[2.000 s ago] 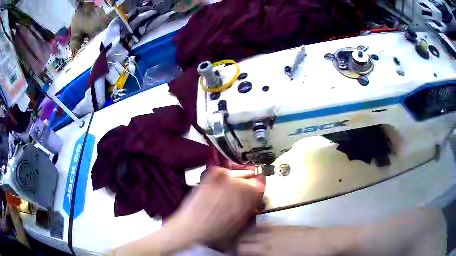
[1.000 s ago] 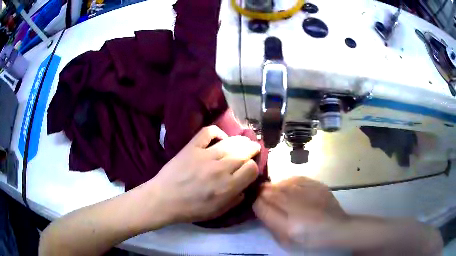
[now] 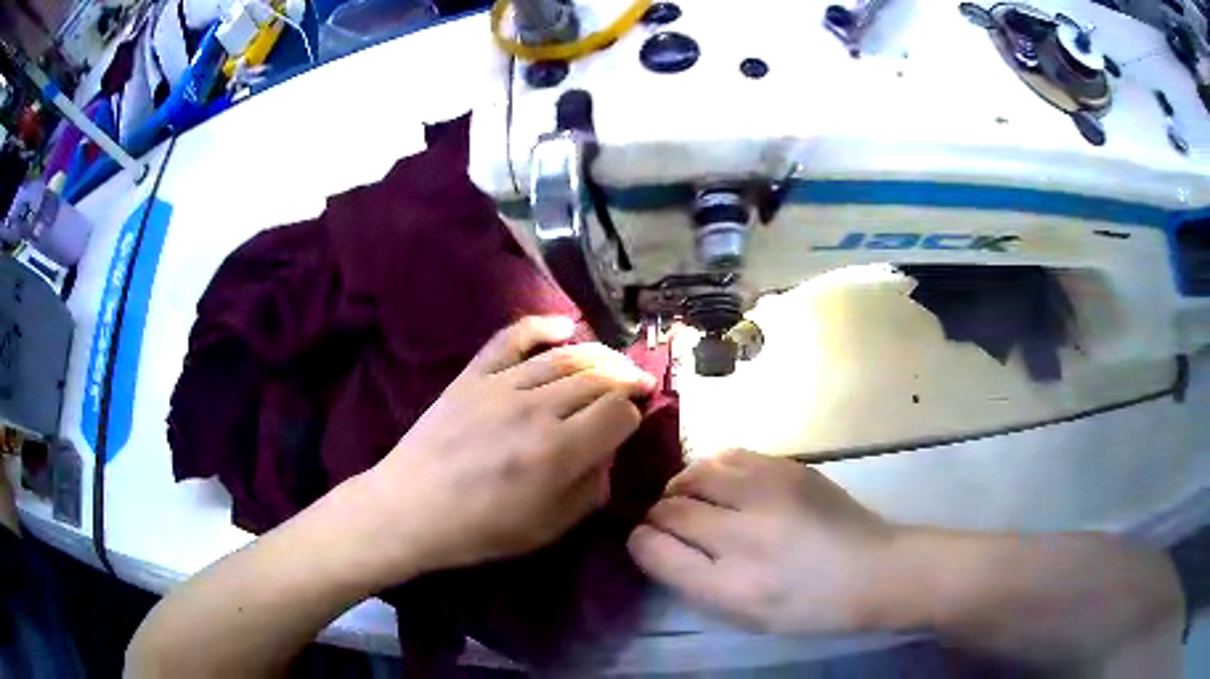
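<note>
The maroon garment piece (image 3: pixel 425 279) lies bunched left of the needle and hangs over the table's front edge. Its edge runs under the lit presser foot (image 3: pixel 656 332) of the white sewing machine (image 3: pixel 849 159). My left hand (image 3: pixel 518 444) lies on the cloth just in front of the foot, fingers pressing it down. My right hand (image 3: pixel 763 544) pinches the cloth's edge nearer to me, at the table's front. The fingertips of my right hand are partly hidden in the folds.
Dark fabric scraps (image 3: pixel 1002 312) lie under the machine arm. A yellow ring (image 3: pixel 584 47) is around a post on the head. A blue strip (image 3: pixel 126 325) and a grey box (image 3: pixel 33 345) are at the left.
The cloth behind the foot has come down and now lies left of the machine. My left hand has flattened over the cloth; my right hand still holds its edge. The view has shifted.
</note>
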